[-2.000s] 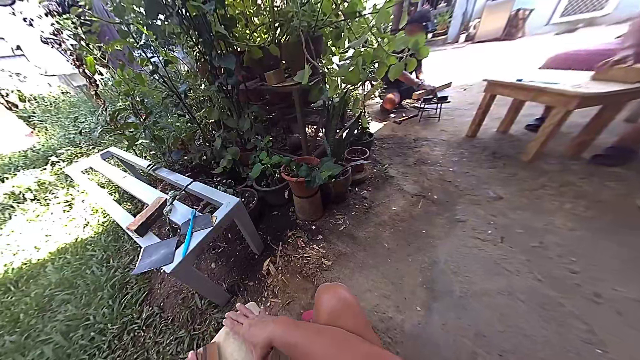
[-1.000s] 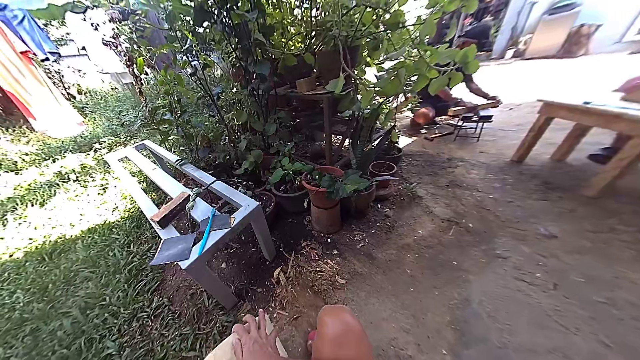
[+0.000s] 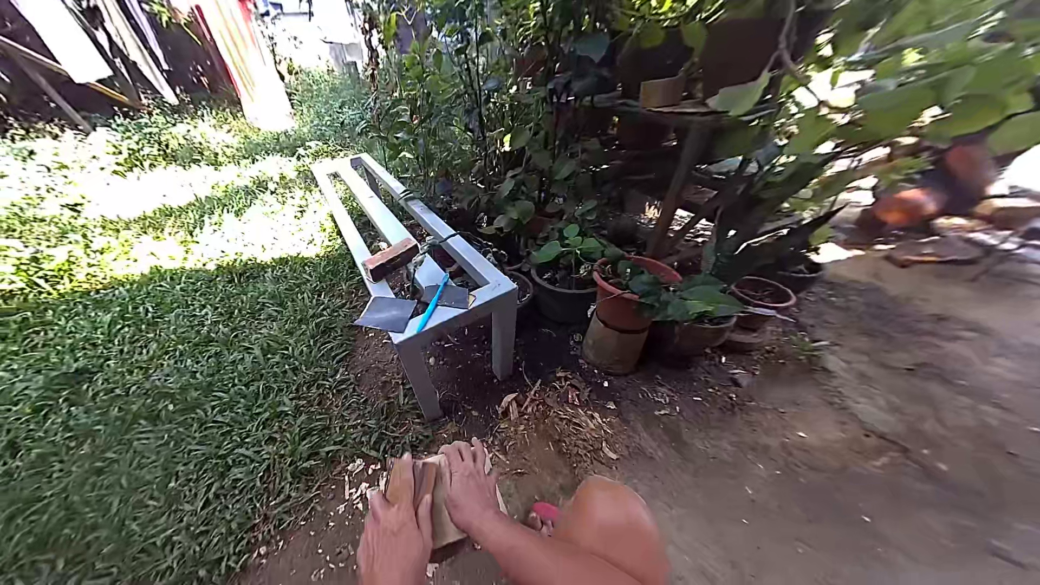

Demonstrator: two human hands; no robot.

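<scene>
Low in the view, my right hand [image 3: 471,487] lies on a pale piece of wood [image 3: 445,520], its fingers over the top. My left hand [image 3: 396,524] grips a small brown block [image 3: 422,481] at the wood's left side; what covers the block's underside cannot be told. Beyond the hands stands a grey bench frame [image 3: 414,357]. On it rest a reddish-brown block [image 3: 391,260], two dark sheets that look like sandpaper [image 3: 387,314] and a light-blue pen or slim tool [image 3: 433,303].
Potted plants, one in an orange pot [image 3: 621,305], stand right of the bench frame. Wood shavings [image 3: 573,418] litter the soil before them. Grass [image 3: 203,406] spreads at the left, packed dirt [image 3: 812,487] at the right. Cloths hang at the upper left. A blurred person is partly visible far right.
The view has turned left and down. My left hand and the brown block are now plainly visible beside my right hand; one second ago only one hand showed on the wood.
</scene>
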